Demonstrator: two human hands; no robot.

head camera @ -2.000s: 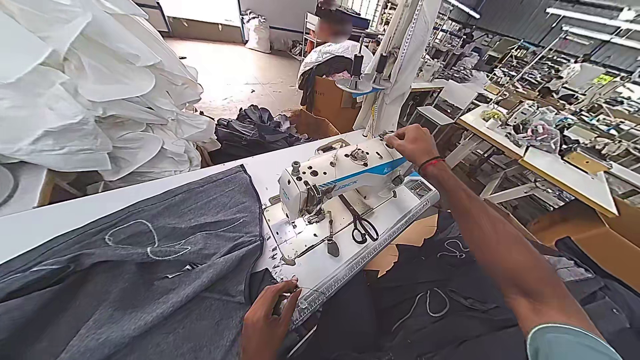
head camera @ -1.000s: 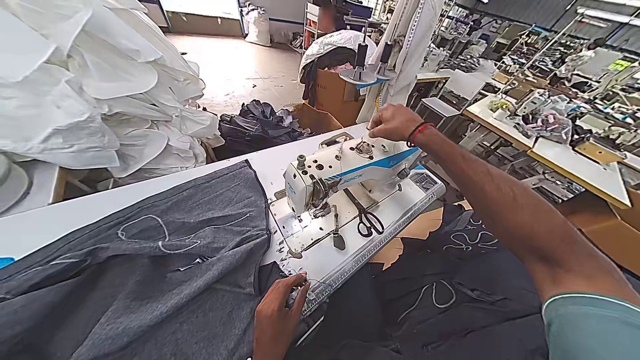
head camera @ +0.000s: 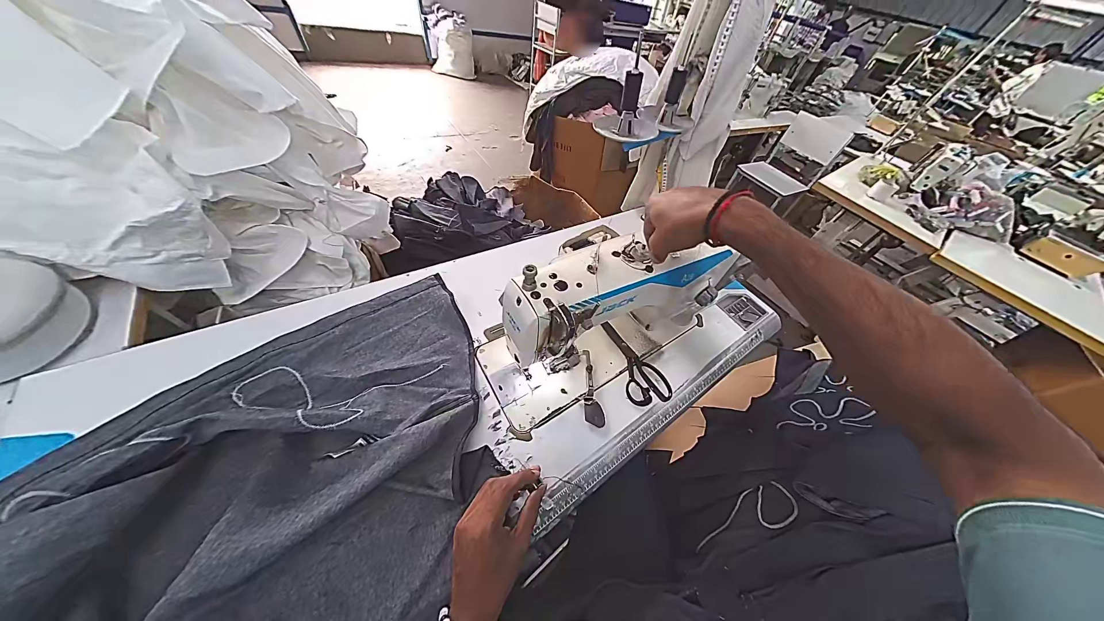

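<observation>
A white and blue Jack industrial sewing machine [head camera: 604, 293] stands on a white table [head camera: 216, 345]. My right hand [head camera: 681, 220], with curled fingers, is at the top rear of the machine head, by the thread guides; what its fingertips hold cannot be made out. My left hand [head camera: 500, 526] is at the table's front edge beside a printed ruler strip [head camera: 595, 479], thumb and index finger close together; whether thread lies between them is unclear. Black-handled scissors [head camera: 647, 382] lie on the machine bed. Dark grey fabric [head camera: 328, 466] with a loose white cord covers the table's left part.
White fabric pieces [head camera: 172, 155] are heaped at the left. Behind the table are dark cloth [head camera: 457, 216], a cardboard box [head camera: 586, 159] and a thread stand [head camera: 628, 125]. Dark fabric [head camera: 759, 535] lies at the front right. A person [head camera: 582, 65] is in the background.
My right forearm now reaches farther across the rear of the machine, and its hand has shifted slightly along the machine top. My left hand stays near the table's front edge.
</observation>
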